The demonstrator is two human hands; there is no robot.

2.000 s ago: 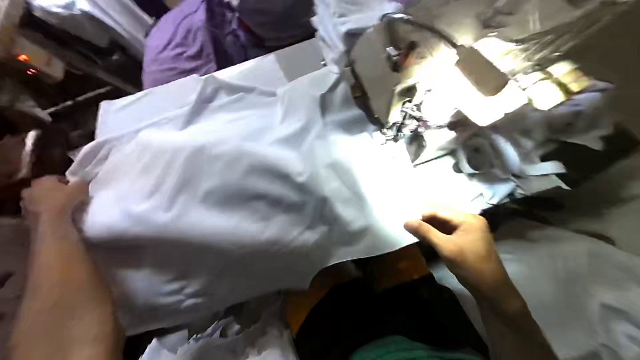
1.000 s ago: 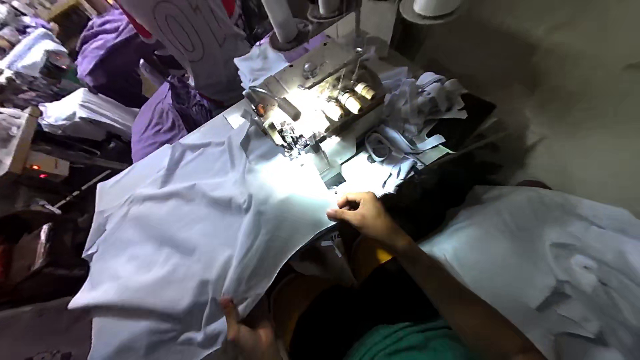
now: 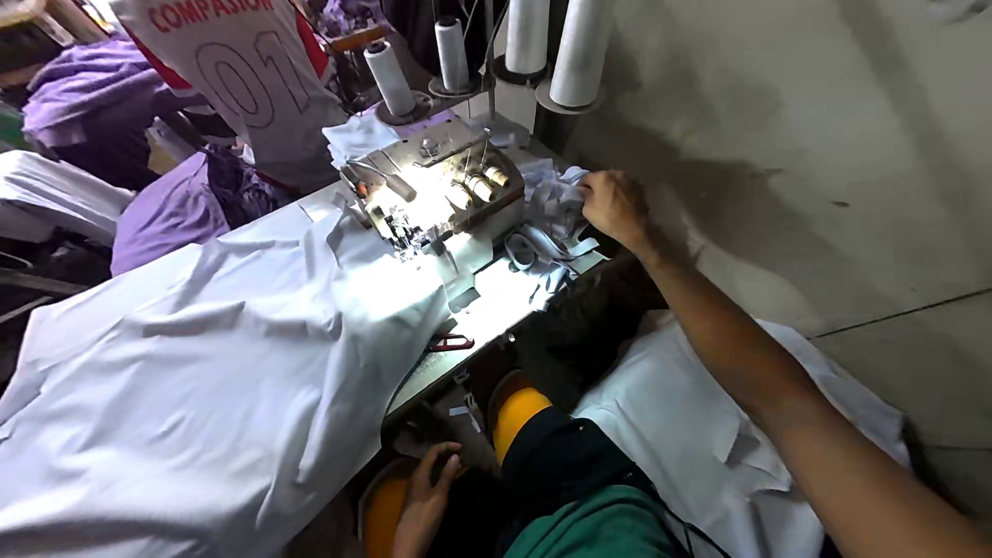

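Observation:
White fabric [image 3: 201,372] covers the left of the sewing table, its right end lying at the needle area of a lit overlock sewing machine [image 3: 442,186]. My right hand [image 3: 616,205] reaches past the machine's right side, its fingers on a heap of white fabric strips [image 3: 554,194]; whether they grip any is hard to tell. My left hand [image 3: 430,484] rests low near my lap, off the fabric, fingers slightly bent, apparently holding nothing. Red-handled thread snips [image 3: 449,342] lie on the table [image 3: 422,380] at the fabric's right edge.
Several white thread cones [image 3: 581,54] stand behind the machine. A white and red jersey [image 3: 248,70] hangs beyond it, beside purple fabric [image 3: 170,209]. More white fabric [image 3: 697,434] is piled low at my right, above the tiled floor [image 3: 876,232].
My right hand has moved from the white fabric's edge to the strips beside the machine. My left hand has let go of the fabric and lowered toward my lap.

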